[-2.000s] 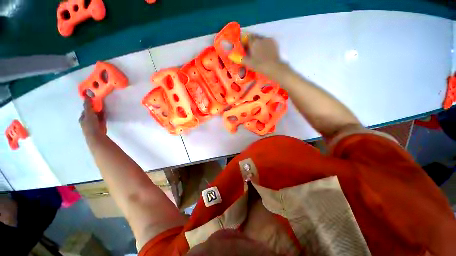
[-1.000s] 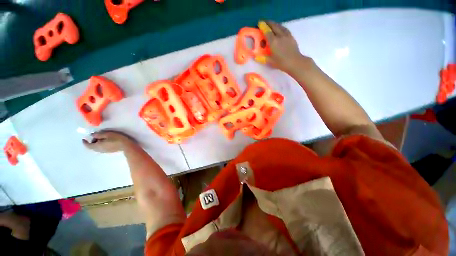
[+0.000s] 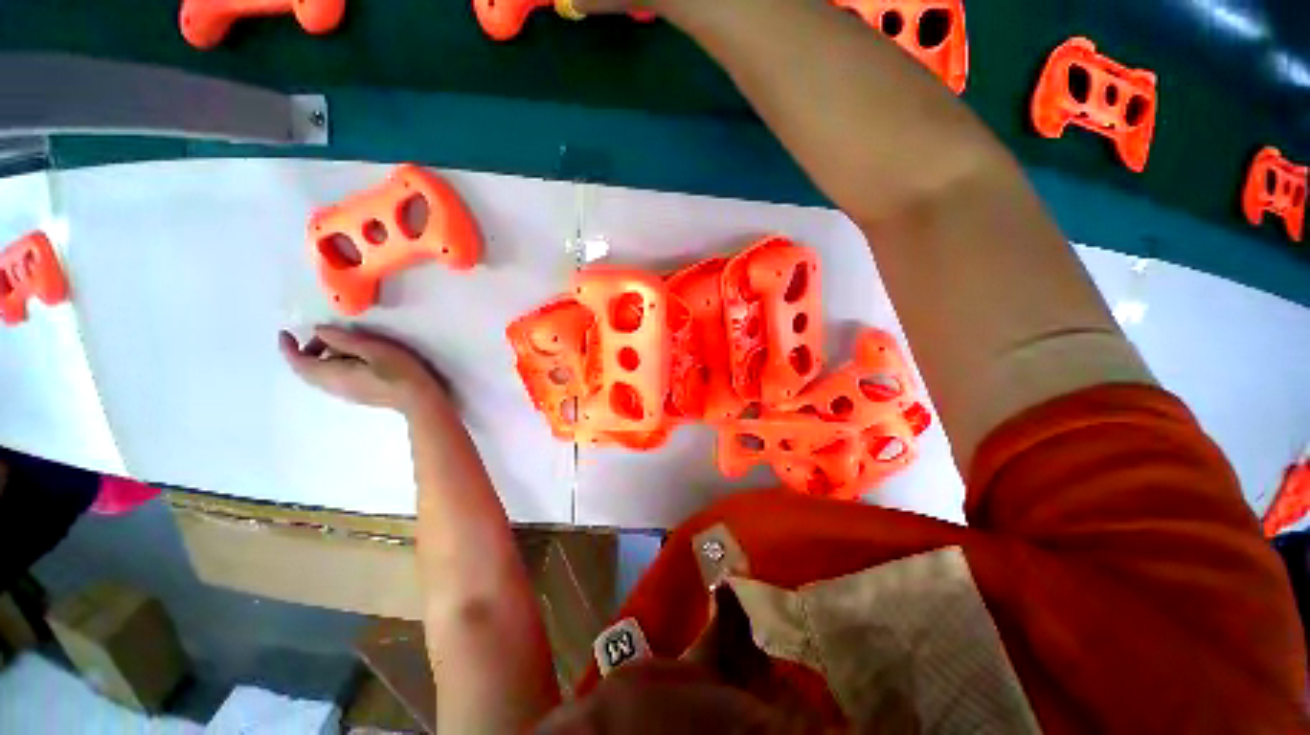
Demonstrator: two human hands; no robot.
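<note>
Orange controller shells lie in a loose heap (image 3: 718, 359) on the white bench in front of me. A single orange shell (image 3: 391, 237) lies apart to the left of the heap. My left hand (image 3: 356, 368) rests just below that shell, empty, with its fingers apart and slightly curled. My right arm reaches over the heap to the belt. My right hand (image 3: 611, 6) is mostly cut off by the top edge. A yellow finger band shows beside an orange shell (image 3: 506, 15) there, and its grip cannot be told.
The dark green belt (image 3: 474, 122) carries spaced orange shells, one at the right (image 3: 1096, 104). A grey guide bar (image 3: 173, 104) angles over the belt at the left. More shells lie at the bench's far left (image 3: 29, 276) and far right edge. Cartons (image 3: 302, 557) stand below the bench.
My right hand has moved from the bench beside the heap up over the belt. My left hand had let go of the single shell and stays below it, empty. The view has shifted.
</note>
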